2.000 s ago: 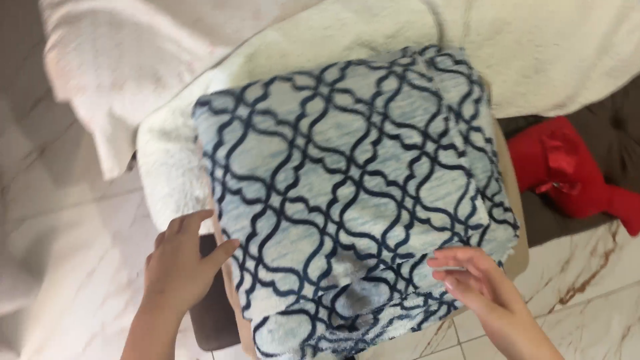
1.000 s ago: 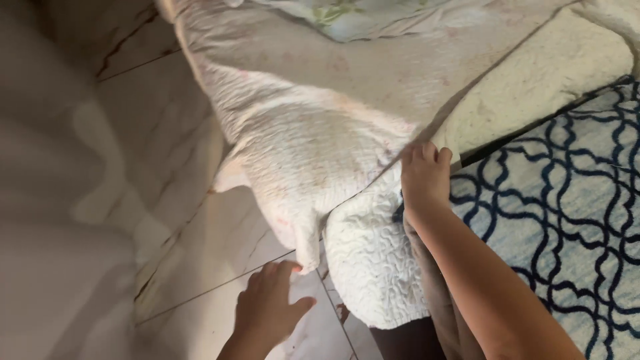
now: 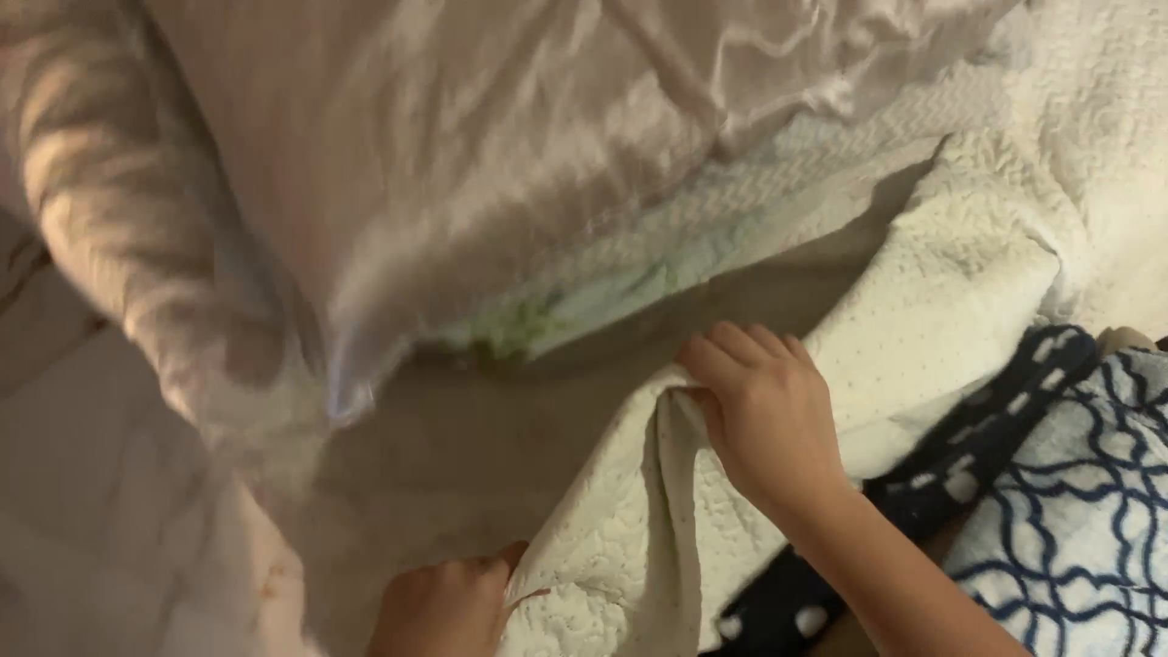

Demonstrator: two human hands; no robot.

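A cream quilted cover [image 3: 858, 356] runs from the upper right down to the bottom middle, its edge lifted in folds. My right hand [image 3: 766, 411] grips that edge near the middle of the view. Lower and to the left, my left hand [image 3: 447, 602] closes on the same cover near its lower end; its fingertips are partly hidden. Beyond both hands lies a pinkish satin pillow [image 3: 511, 164]. Between the pillow and the cover, a plain brownish sheet [image 3: 456, 465] shows.
A blue-and-white patterned blanket [image 3: 1077, 511] lies at the lower right, beside a dark cloth with white spots [image 3: 931, 465]. Crumpled light fabric [image 3: 155, 246] hangs along the left side above a marble-look tiled floor [image 3: 73, 456]. Green-patterned fabric [image 3: 520, 328] shows under the pillow.
My left hand, apart from the cloth a second ago, now holds the quilted cover. The cover's edge is lifted and folded back. The view has moved in over the bed.
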